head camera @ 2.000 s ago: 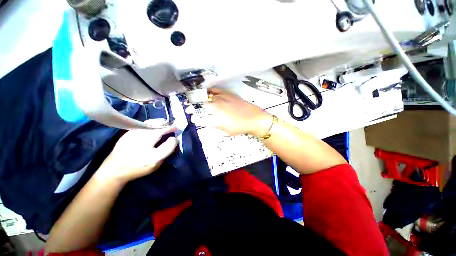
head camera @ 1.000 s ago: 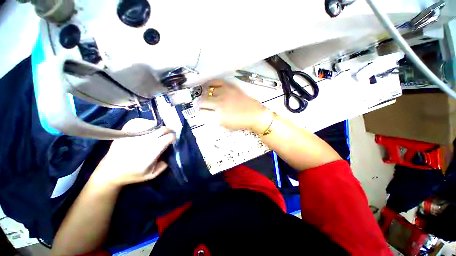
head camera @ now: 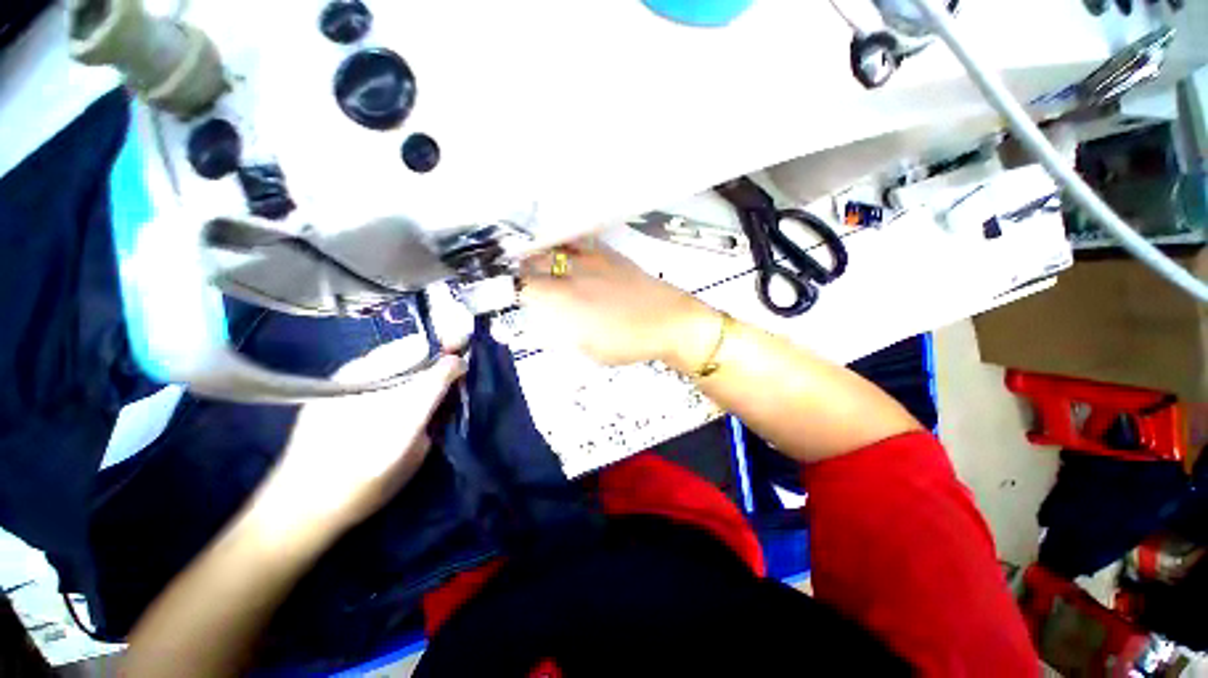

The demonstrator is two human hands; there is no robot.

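Dark navy cloth is spread to the left of the needle area and hangs toward the lap. A narrow navy strip runs down from the presser foot. My left hand lies on the cloth just below the machine head, thumb and fingers closed on its edge; it is slightly blurred. My right hand, with a ring and bracelet, is at the right of the presser foot, palm down. Its fingertips are partly hidden by the machine, so its grip cannot be told.
The white machine head spans the top, with a light-blue guard at left. Black shears and small silver snips lie right of my right hand. A blue-rimmed bin is below the table, and a red stool stands at right.
My left hand has shifted slightly and its fingers close on the cloth nearer the foot. The pale strip seen hanging below the foot no longer shows. My right hand stays beside the foot.
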